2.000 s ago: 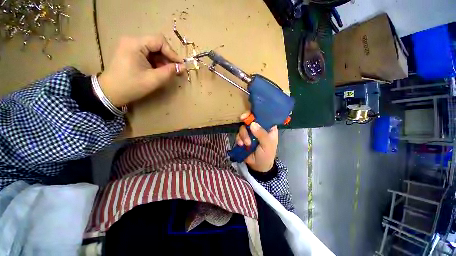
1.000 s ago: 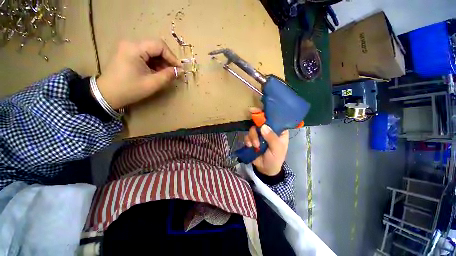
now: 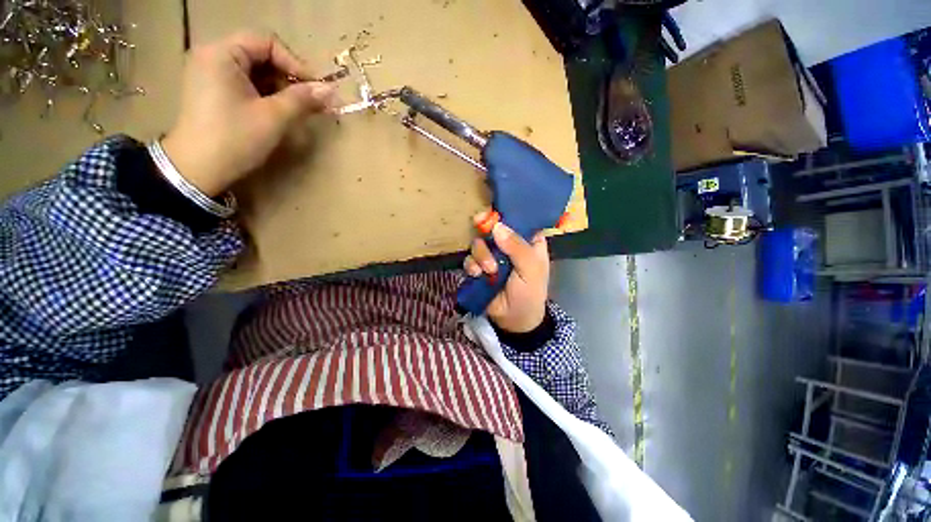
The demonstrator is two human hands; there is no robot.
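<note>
My left hand (image 3: 237, 107) pinches a small metal piece between thumb and fingertips above the cardboard work sheet (image 3: 408, 204). Beside the fingertips is a gold, branched brass terminal (image 3: 364, 84); whether it is joined to the pinched piece cannot be told. My right hand (image 3: 519, 273) holds the dark blue soldering gun (image 3: 526, 181) by its grip, with fingers at the orange trigger (image 3: 488, 221). The bent tip of the barrel is at the brass terminal's right side, seemingly touching it. The thin solder feed tube (image 3: 444, 142) runs beside the barrel.
A pile of loose terminals (image 3: 61, 51) lies at the far left. An oval dish (image 3: 625, 120) sits on the green bench top (image 3: 643, 209) at right. Beyond the edge are a cardboard box (image 3: 745, 97), a solder wire reel (image 3: 727, 224), blue bins (image 3: 883, 97) and metal racks.
My left hand has moved up and left, and the terminal is now turned differently. The soldering gun went away to the right, then came back left, its tip again at the metal.
</note>
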